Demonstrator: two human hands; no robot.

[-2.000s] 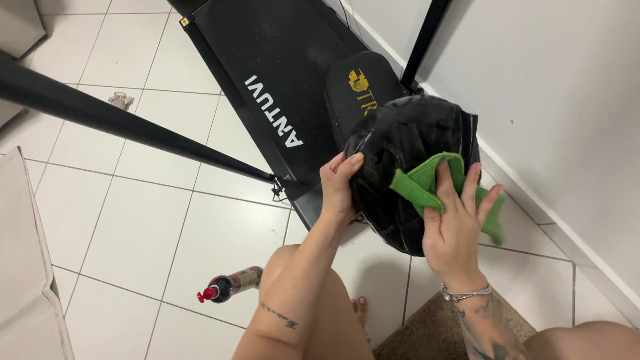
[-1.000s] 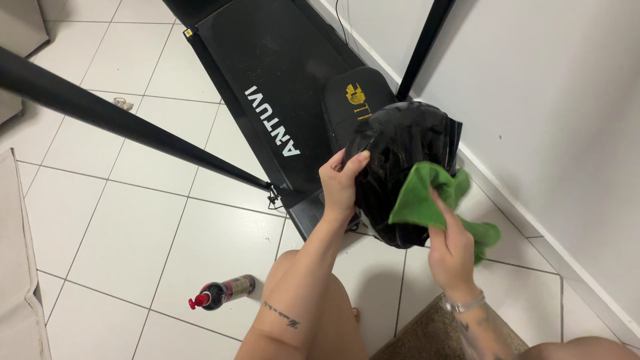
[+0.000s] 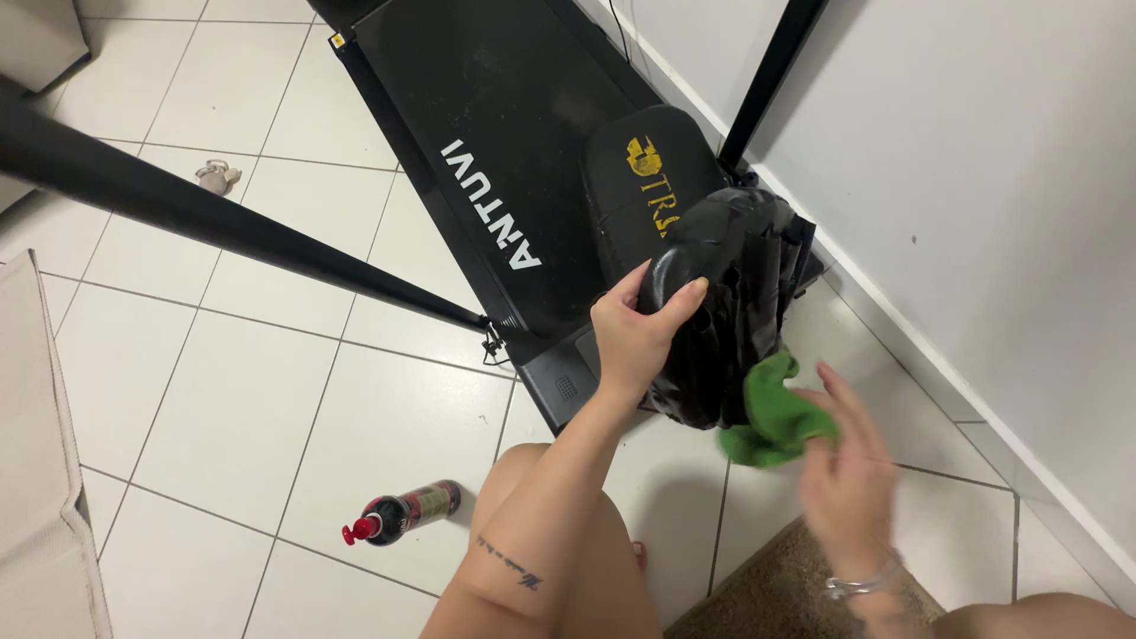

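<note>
My left hand point(image 3: 641, 324) grips the near left rim of a shiny black item point(image 3: 723, 284), perhaps a padded seat or cover with folded, wrinkled material; its exact kind I cannot tell. A green cloth point(image 3: 779, 413) lies against its lower right edge. My right hand point(image 3: 850, 457), blurred, has its fingers at the right end of the cloth and seems to hold it. Behind the black item, a black padded piece with yellow lettering point(image 3: 652, 169) rests on the treadmill.
The black treadmill point(image 3: 497, 133) spans the top middle, its upright post point(image 3: 266, 235) slanting across the left. A bottle with a red cap point(image 3: 413, 512) stands on the tiles near my knee. A brown mat point(image 3: 754, 590), a white wall point(image 3: 976, 222) and a small greyish object point(image 3: 216, 177) are around.
My right hand and the green cloth have moved from the face of the black item down to its lower right edge. My left hand keeps its grip on the rim.
</note>
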